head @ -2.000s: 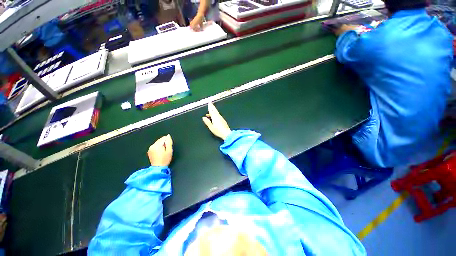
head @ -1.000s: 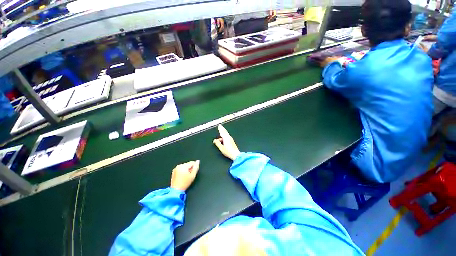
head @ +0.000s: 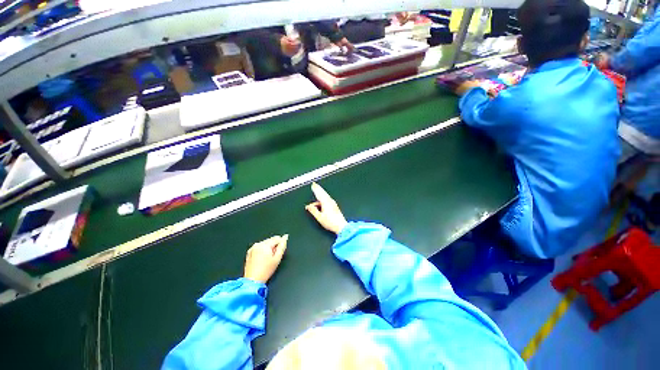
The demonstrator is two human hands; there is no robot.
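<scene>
My left hand [head: 265, 259] rests over the dark green worktop [head: 420, 195], fingers curled together; I see nothing in it, but its palm side is hidden. My right hand [head: 326, 209] lies farther right near the pale side rail [head: 347, 160], index finger stretched out and thumb apart, with nothing visible in it. Neither hand touches a box. A white retail box [head: 184, 172] with a dark device picture and multicoloured side lies on the belt beyond the rail. Another such box [head: 49, 224] lies at the far left. A small white object [head: 126, 209] sits between them.
A person in a blue smock [head: 557, 152] sits at the right, hands at a colourful box [head: 483, 74]. White trays [head: 250, 101] and a stack of red-edged trays [head: 367, 63] stand beyond the belt. A metal frame [head: 217, 32] crosses above. A red stool [head: 615, 274] stands right.
The view has tilted and shifted. The boxes and small white object have moved left along the belt relative to the trays. Hands reach over the red-edged stack now. My hands keep nearly the same pose.
</scene>
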